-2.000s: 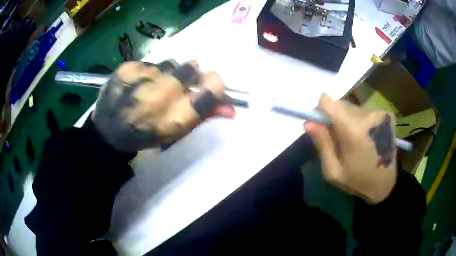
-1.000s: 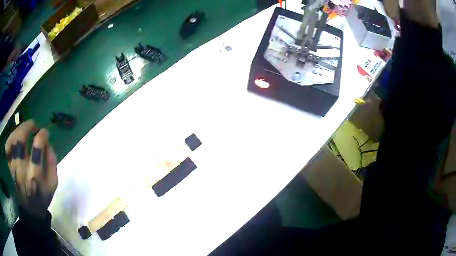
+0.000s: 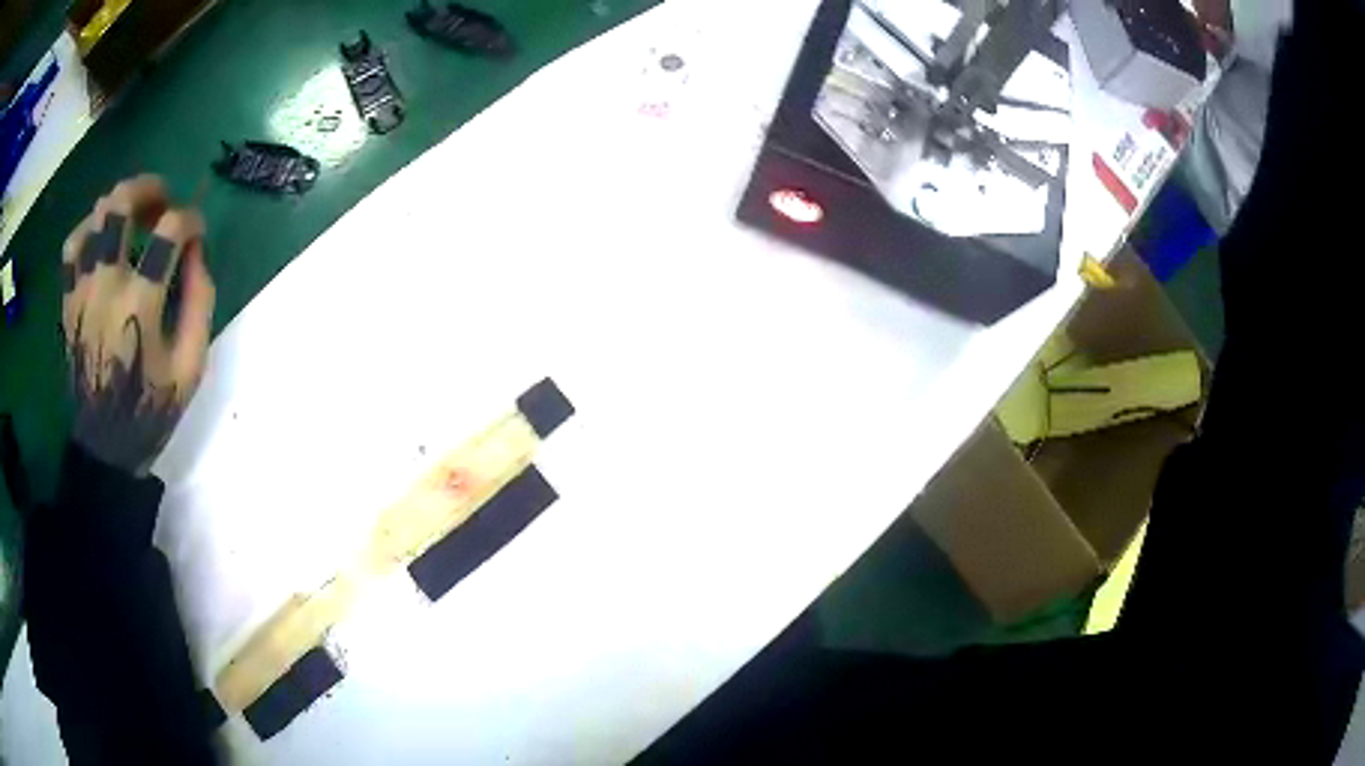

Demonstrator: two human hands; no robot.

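Observation:
My left hand [image 3: 138, 307] is over the green belt's edge at the left, back of the hand up, fingers curled. A dark edge shows beside its fingers, but I cannot tell if it holds something. My right hand is out of the picture; only the dark right sleeve [image 3: 1272, 374] shows at the right. Several black housings [image 3: 371, 84] lie apart on the green belt, one [image 3: 267, 168] just right of my left hand. Two tan jig strips [image 3: 449, 486] lie on the white table, with black stop blocks [image 3: 484, 533] beside them.
A black box [image 3: 913, 252] with a glowing red switch and a metal mechanism on top stands at the upper right. A small grey-white box [image 3: 1145, 60] stands behind it. An open cardboard box [image 3: 1011, 524] with yellow material is below the table edge at the right.
Both hands have parted from the table's middle, where they held slim rods. My left hand went to the far left, then up along the belt. My right hand has left the picture.

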